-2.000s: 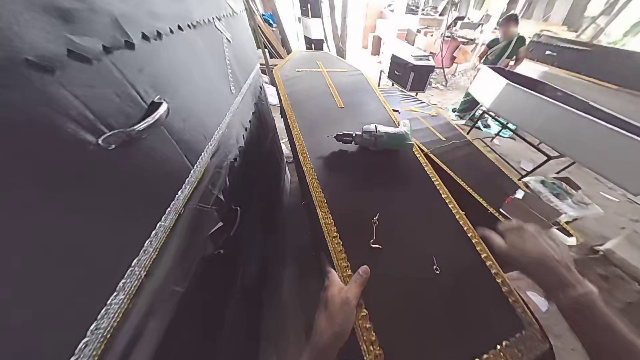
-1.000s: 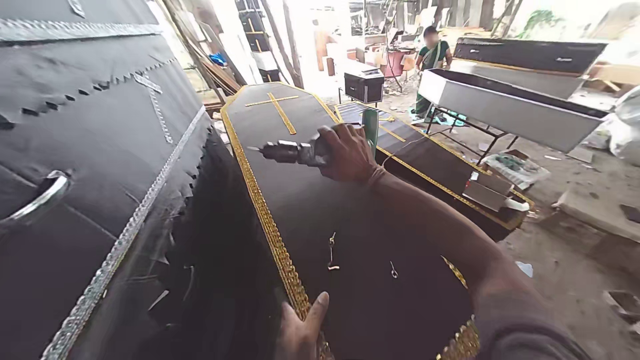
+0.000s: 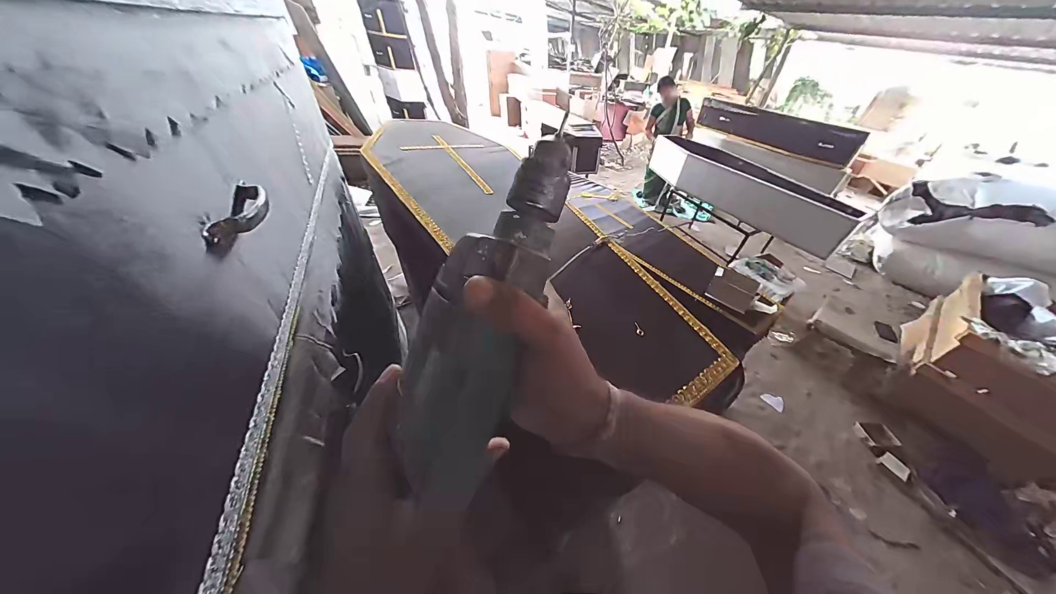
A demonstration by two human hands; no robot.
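A power drill (image 3: 470, 355) with a black chuck and a thin bit is held close to the camera, its bit pointing up. My right hand (image 3: 544, 355) grips its upper body, and my left hand (image 3: 371, 470) wraps the lower part. Behind it lies a dark coffin lid (image 3: 602, 289) edged in gold trim, with a gold cross (image 3: 462, 163) at its far end. A small hook (image 3: 638, 329) rests on the lid. To the left stands a black cloth-covered coffin (image 3: 148, 330) with silver braid and a metal handle (image 3: 237, 221).
A second gold-trimmed lid (image 3: 689, 262) lies behind the first. Farther back, a person (image 3: 670, 120) stands beside a white open coffin (image 3: 755, 194) on a metal stand. Cardboard boxes (image 3: 982, 371) and large white sacks (image 3: 957, 223) are at the right, with scraps on the ground.
The drill lay on the lid two seconds ago; my right hand then took hold of it and brought it close. My left hand has left the lid's edge and joined it on the drill.
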